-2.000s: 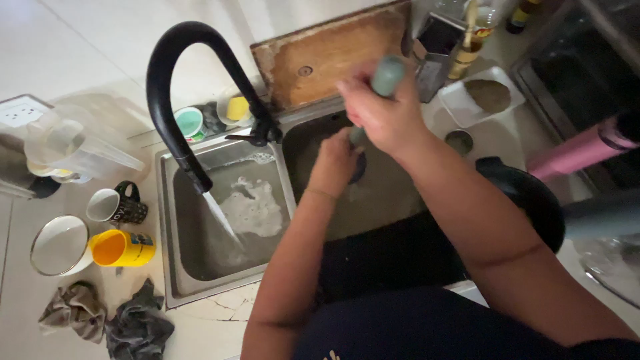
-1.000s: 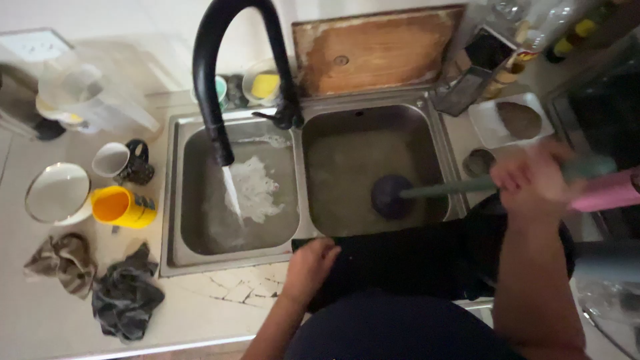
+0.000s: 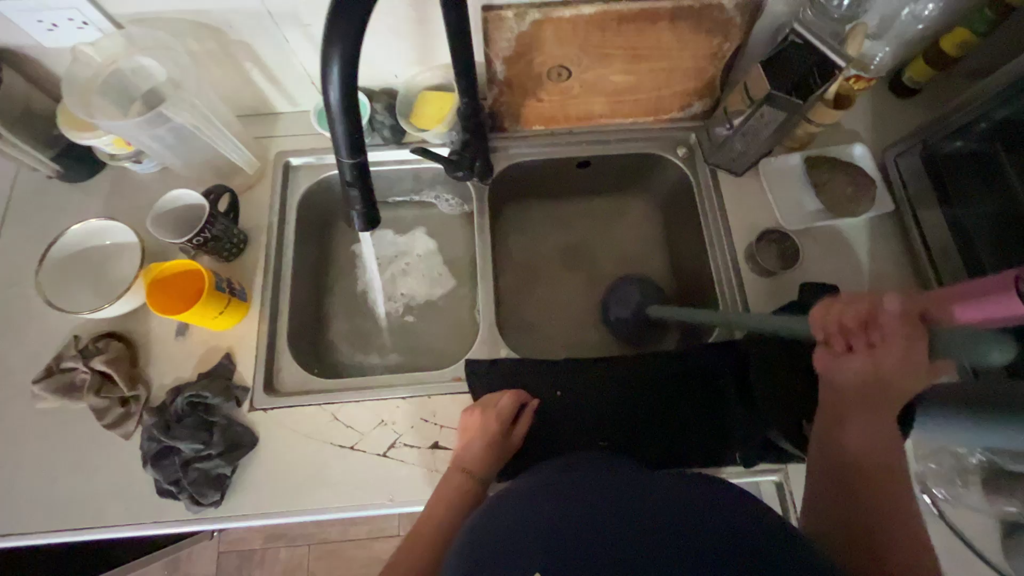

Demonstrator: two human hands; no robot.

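Observation:
My right hand (image 3: 872, 352) grips the pale green handle of a plunger (image 3: 728, 318), held nearly level over the sink's right side. Its dark rubber cup (image 3: 636, 308) rests in murky water in the right basin (image 3: 592, 232). My left hand (image 3: 492, 424) lies on the counter's front edge, at the corner of a black cloth (image 3: 640, 400); whether its fingers pinch the cloth is unclear. Water runs from the black faucet (image 3: 364, 212) into the left basin (image 3: 320, 344), where white foam (image 3: 412, 268) floats on the cloudy water.
Left of the sink are a white bowl (image 3: 88, 268), a printed mug (image 3: 200, 224), a yellow cup (image 3: 196, 294), and two crumpled rags (image 3: 196, 432). A wooden board (image 3: 616, 68) leans behind the sink. On the right stand a metal grater (image 3: 772, 96), a white dish (image 3: 828, 188) and a small glass (image 3: 774, 252).
Two seconds ago both my hands were on the plunger handle over the right basin. My left hand has since come down to the counter's front edge, and the handle has tipped over to the right.

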